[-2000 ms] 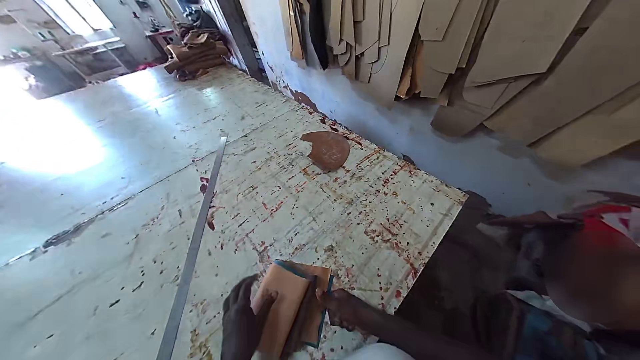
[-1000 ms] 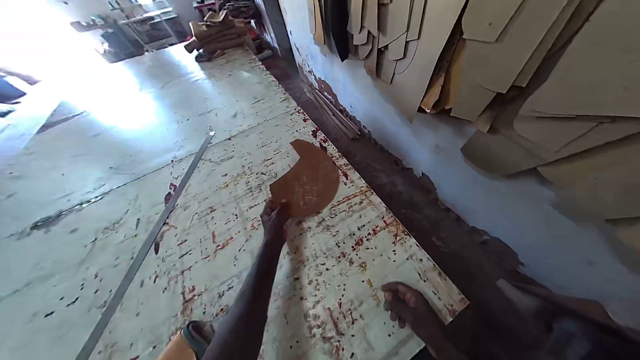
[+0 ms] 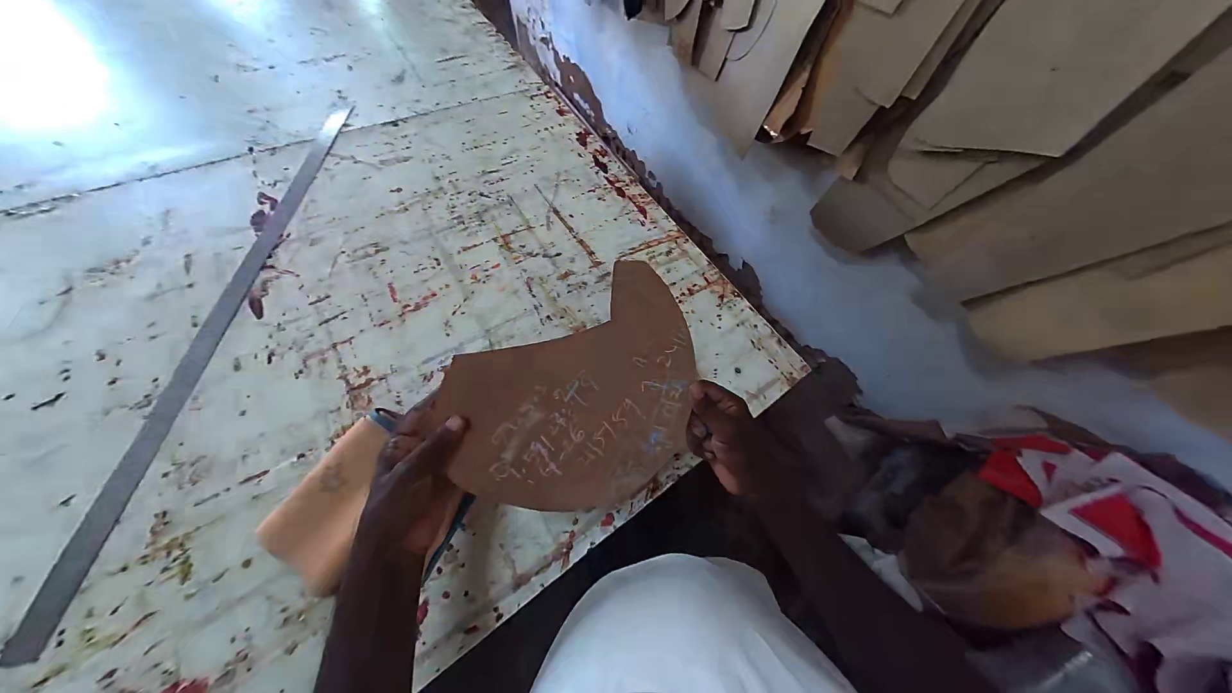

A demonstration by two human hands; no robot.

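A brown curved template (image 3: 568, 414), with handwriting on its face and a concave cut along its upper edge, is held up over the table's near edge. My left hand (image 3: 414, 476) grips its left end, thumb on top. At its right edge, the fingers of my right hand (image 3: 722, 433) pinch the rim. Partly behind my left hand lies a folded tan leather piece (image 3: 327, 505) with a dark blue edge, on the worktable. A long flat metal ruler (image 3: 192, 375) rests on the table to the left.
The pale worktable (image 3: 433, 241) is scratched and stained with red and brown. Many flat cardboard patterns (image 3: 1011, 96) hang along the wall at the upper right. Scraps of red, white and brown material (image 3: 1078, 520) lie in a heap at the lower right, beyond the table's edge.
The brown template lay on the table two seconds ago; my left hand reached it one second ago. It is now lifted close to me, and my right hand has taken its other side.
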